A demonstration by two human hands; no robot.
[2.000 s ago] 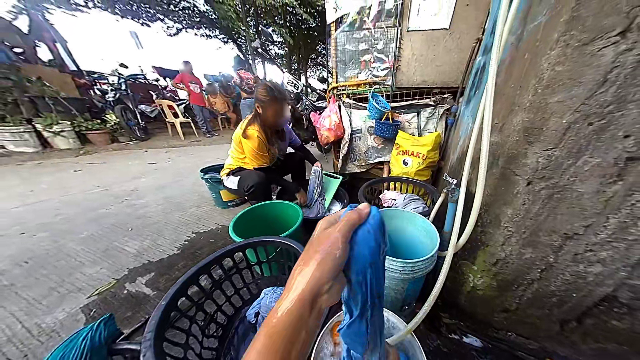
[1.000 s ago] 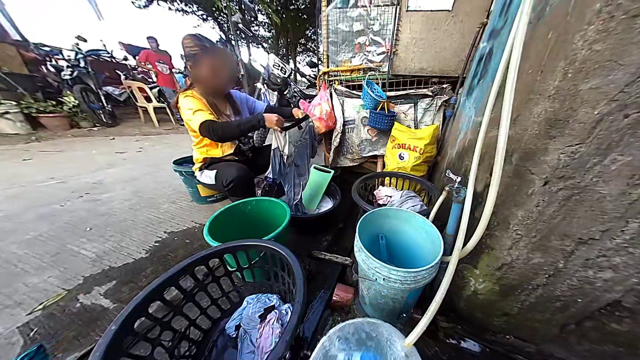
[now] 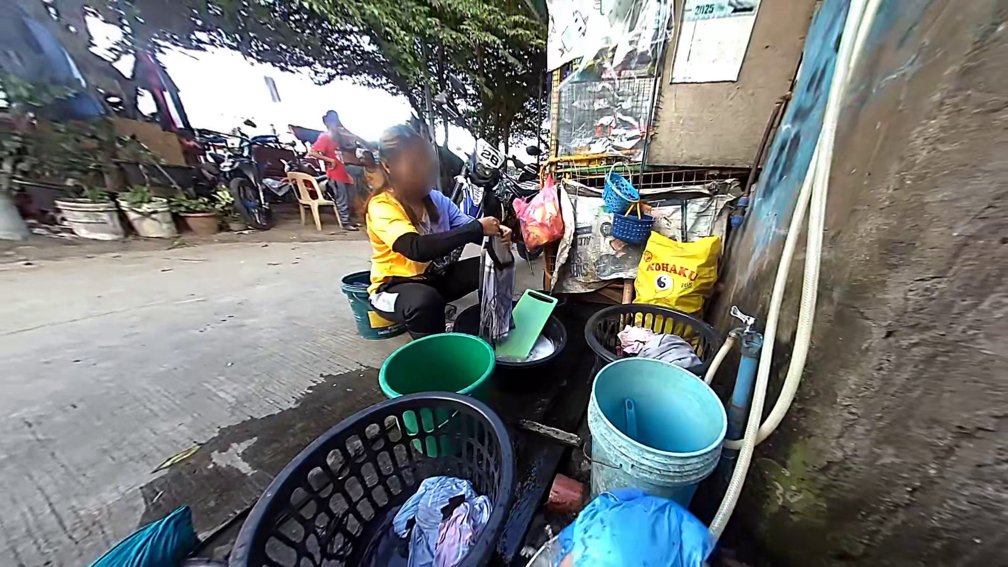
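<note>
Blue wet cloth [image 3: 636,531] bulges up at the bottom edge, over a container whose rim barely shows. A small patch of skin shows at the cloth's lower left edge, too little to tell which hand it is or how it is closed; otherwise both my hands are out of sight. Left of the cloth stands a black plastic laundry basket [image 3: 272,480] with light blue and pink clothes [image 3: 442,516] inside. Behind the cloth is a light blue bucket [image 3: 602,441]. A green bucket [image 3: 394,386] stands beyond the black basket.
Ahead, a person [image 3: 394,236] in a yellow shirt squats, holding up grey cloth [image 3: 498,291] by a black basin [image 3: 561,335] with a green board [image 3: 529,324]. Another black basket [image 3: 596,335] holds clothes. A faucet [image 3: 742,318] and white hose [image 3: 811,236] run beside the rough wall [image 3: 898,299].
My hand, seen lifting the blue cloth two seconds ago, is no longer raised. The cloth has come back into view at the bottom. The person's grey cloth hangs lower than one second ago.
</note>
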